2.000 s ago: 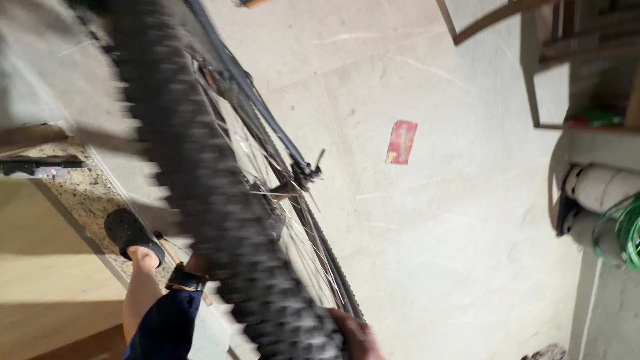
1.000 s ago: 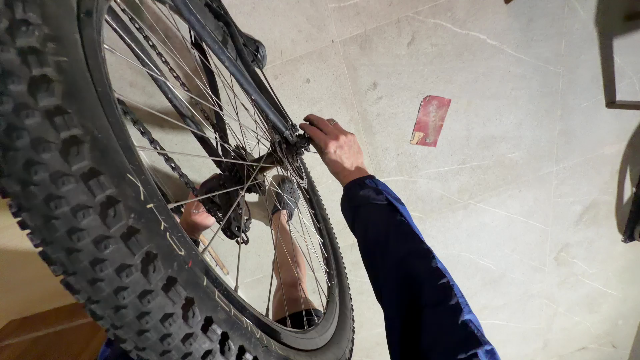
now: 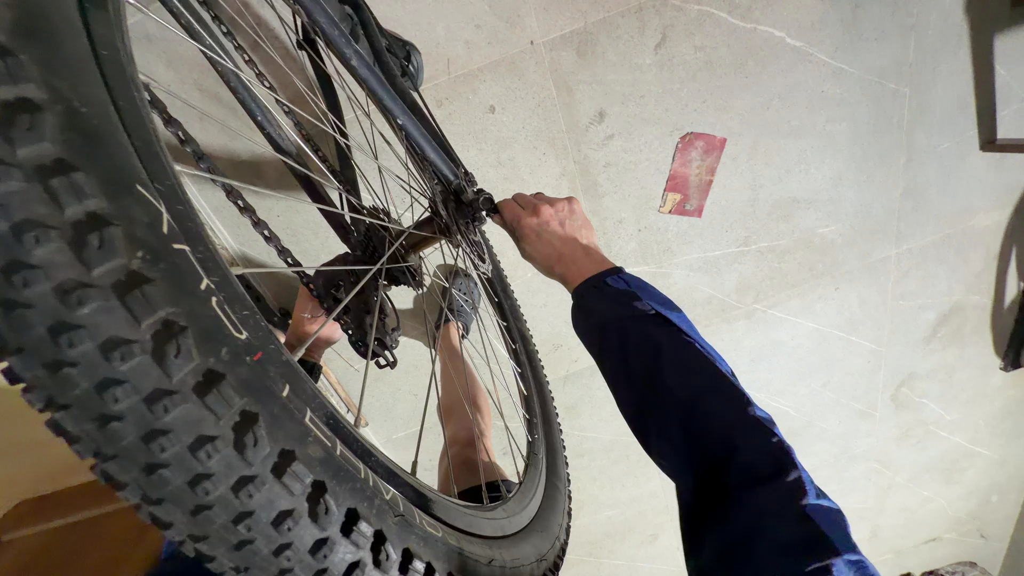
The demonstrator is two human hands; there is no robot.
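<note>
A bicycle's rear wheel with a knobby black tire fills the left and centre of the view. My right hand has its fingers on the dark axle end at the near right side of the hub, by the frame's dropout. Seen through the spokes, my left hand is beside the rear derailleur on the far side; its fingers are hidden behind the derailleur and cassette. The chain runs from the cassette toward the upper left.
A torn red card lies on the marked grey floor. My foot in a dark clog shows through the spokes. A dark frame stands at the upper right, and a brown wooden surface at the lower left.
Two seconds ago the wheel was blurred and a hand was at its lower edge. My right hand came to the axle end by one second ago and remains there. The view has shifted.
</note>
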